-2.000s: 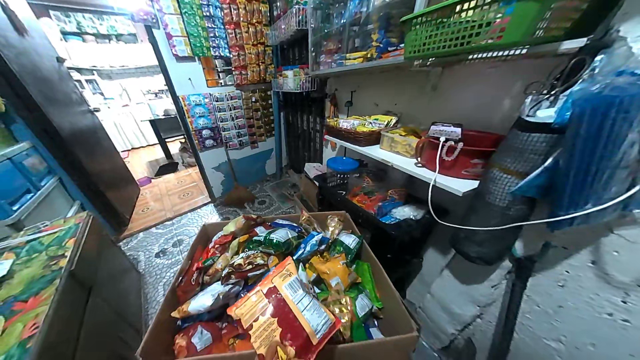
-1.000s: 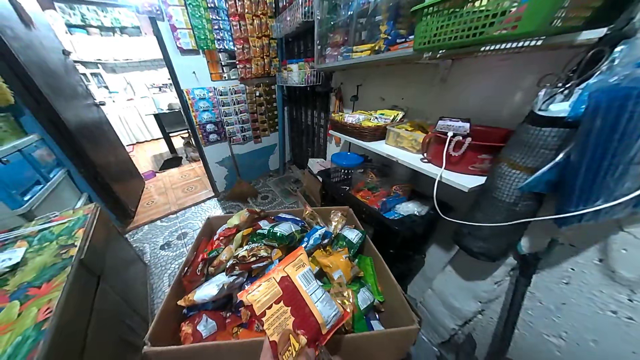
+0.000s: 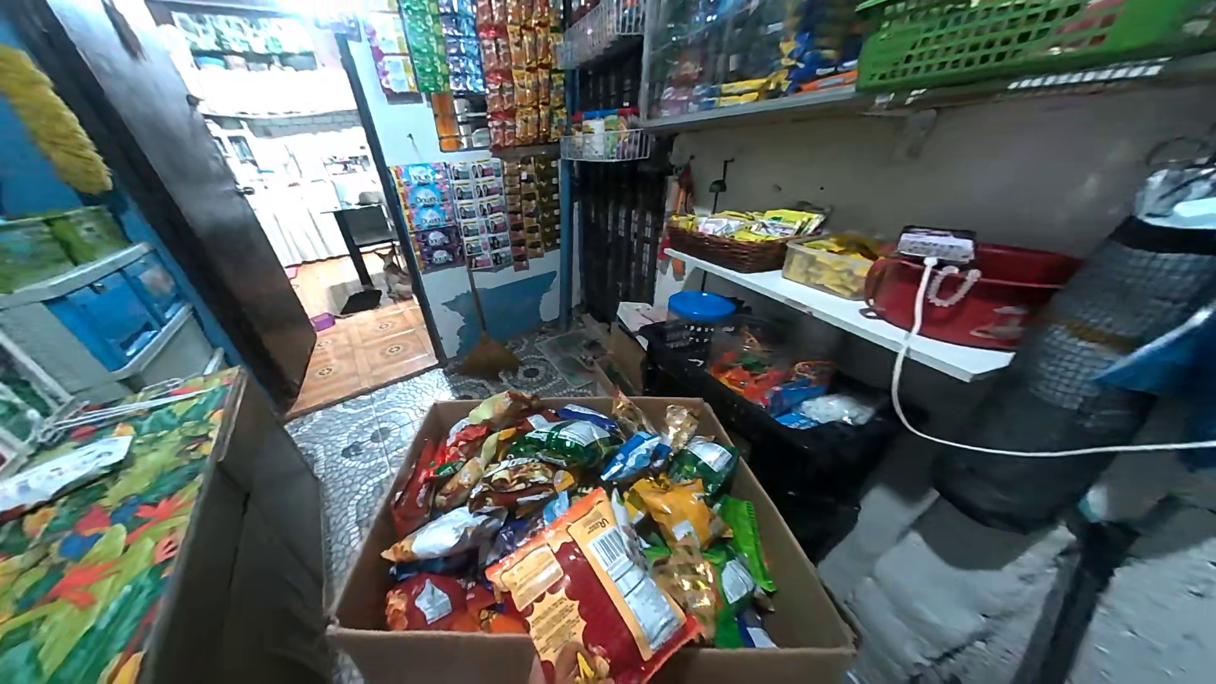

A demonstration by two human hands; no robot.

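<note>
Neither my left hand nor my right hand can be made out in the head view. An open cardboard box (image 3: 750, 670) stands low in the middle, heaped with shiny snack packets. A large red and cream snack bag (image 3: 598, 594) leans on top, slanting over the box's near edge; its lower end is cut off by the frame. Around it lie a yellow-orange packet (image 3: 676, 513), a bright green packet (image 3: 748, 541), dark green packets (image 3: 565, 443), a blue packet (image 3: 635, 458) and a white and orange packet (image 3: 446, 535). A red packet (image 3: 425, 602) rests in the near left corner.
At left is a box with a leaf-patterned top (image 3: 104, 513). Behind stand a broom (image 3: 489, 356) and an open door (image 3: 218, 209). On the right, a white shelf (image 3: 836, 309) holds a wicker basket (image 3: 731, 249) and a red bucket (image 3: 1007, 299); a white cable (image 3: 1045, 452) hangs across.
The view has swung slightly to the left. Nothing has plainly moved among the packets in the box.
</note>
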